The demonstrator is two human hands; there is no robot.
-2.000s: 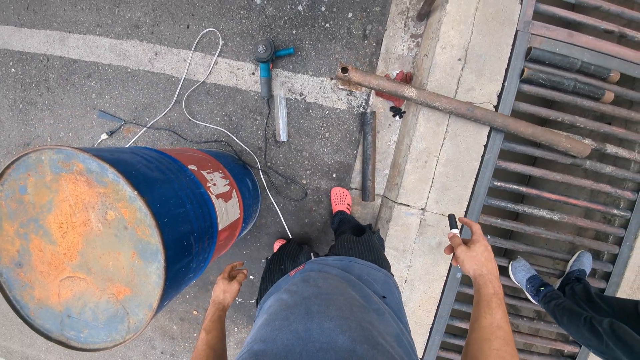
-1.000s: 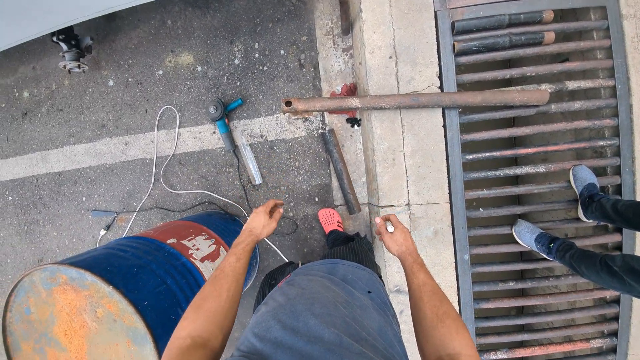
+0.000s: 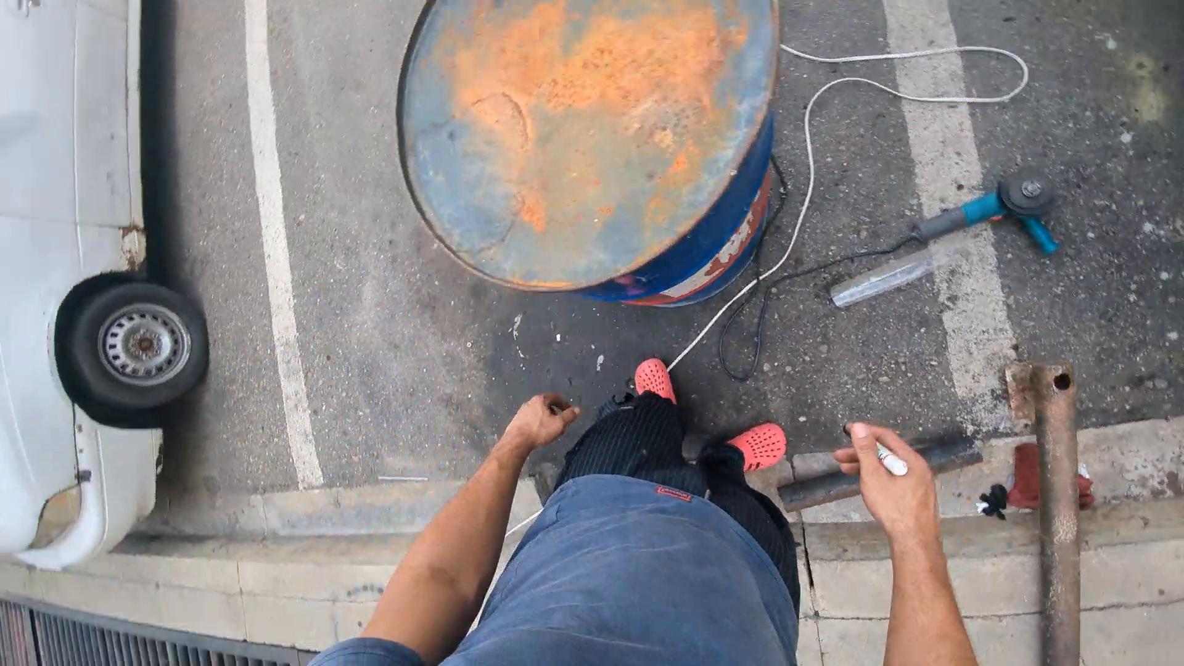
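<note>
My right hand (image 3: 893, 481) is closed around a white marker pen (image 3: 891, 460) with a dark tip end. My left hand (image 3: 541, 421) hangs beside my left thigh with its fingers curled, and whether anything is between them is not clear. In front of me stands a steel drum (image 3: 592, 139), blue with a red and white band and a rusty orange lid. To its right an angle grinder (image 3: 1004, 208) lies on the asphalt, next to a clear plastic-like strip (image 3: 881, 279). A dark pipe (image 3: 814, 490) lies at the kerb below my right hand.
A rusty steel pipe (image 3: 1059, 518) with an end plate crosses the kerb (image 3: 925, 555) at the right, beside a red cloth (image 3: 1025, 476). A white rope (image 3: 809, 166) and a black cord (image 3: 760, 319) run near my feet. A white vehicle (image 3: 55, 231) stands at the left.
The view has swung strongly left, bringing the vehicle in and taking the other person's legs out. My left hand has moved back from in front of my body to my side.
</note>
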